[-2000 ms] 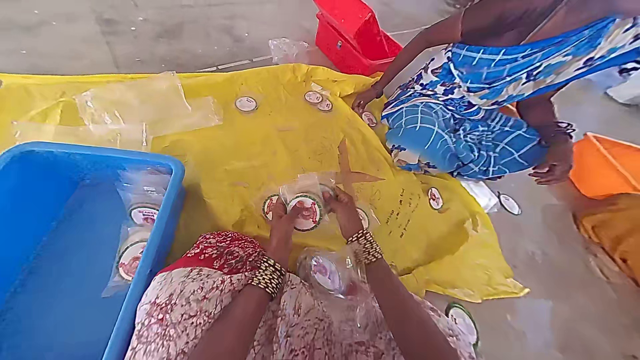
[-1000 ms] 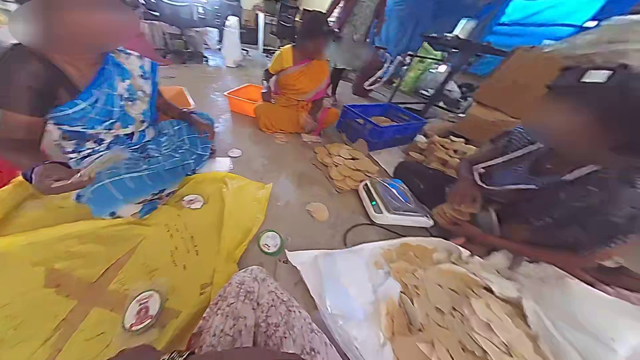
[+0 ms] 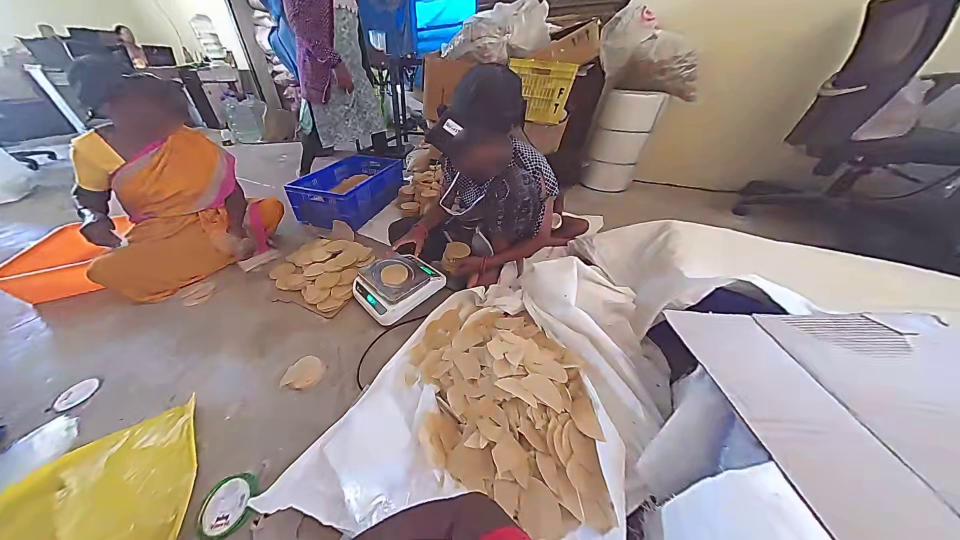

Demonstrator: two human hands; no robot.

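Neither my left hand nor my right hand is in view; only a dark rounded shape with a red edge, perhaps part of my arm, shows at the bottom. Beyond it, many thin tan discs (image 3: 517,405) lie heaped on a white woven sheet (image 3: 360,450). A digital scale (image 3: 397,289) stands past the sheet with a tan disc stack (image 3: 394,275) on its pan. Beside the scale a seated person in a cap (image 3: 487,172) holds another stack of discs (image 3: 455,256). A round labelled packet with a green rim (image 3: 225,506) lies at the sheet's left corner.
Left are a yellow sheet (image 3: 112,480), another round label (image 3: 76,394) and a person in orange (image 3: 172,195) by an orange tub (image 3: 45,262). A disc pile (image 3: 322,274) and blue crate (image 3: 345,191) lie beyond. Grey-white cardboard (image 3: 840,405) is at right.
The view has swung far to the right. My hands, which held round labelled packets over the yellow sheet two seconds ago, are out of view.
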